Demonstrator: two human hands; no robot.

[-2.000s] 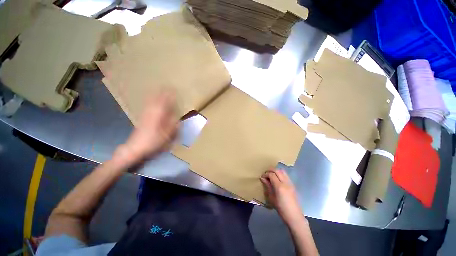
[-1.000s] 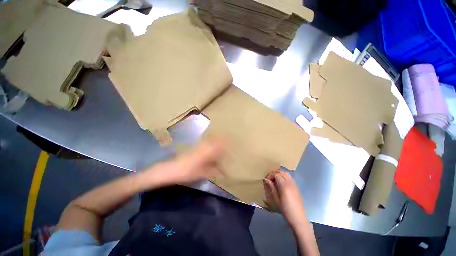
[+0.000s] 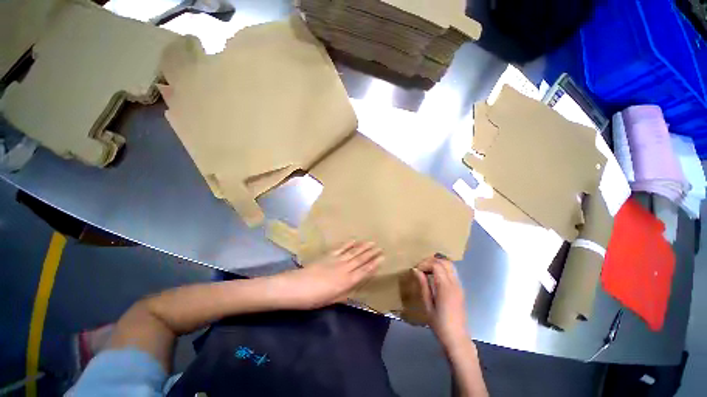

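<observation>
The working stack of tan notched paper sheets (image 3: 387,201) lies at the table's near edge. My left hand (image 3: 337,275) rests flat, palm down, on its lower left part, holding nothing. My right hand (image 3: 440,291) pinches the stack's lower right corner, and a small dark thing shows at the fingertips, too small to name. The turned-over pile (image 3: 260,101) touches the working stack on the left, its lower tab sticking out over the metal table.
A notched left stack (image 3: 77,85) and a tall stack (image 3: 387,39) stand farther back. Set-aside sheets (image 3: 543,155), rolled kraft paper (image 3: 577,283), a red sheet (image 3: 639,264) and a thin tool (image 3: 612,329) lie right. Blue bins (image 3: 636,62) stand at the far right.
My left hand has moved right from the turned-over pile's lower edge and lies still on the working stack. The turned-over pile's lower tabs now show. My right hand has stayed at the corner.
</observation>
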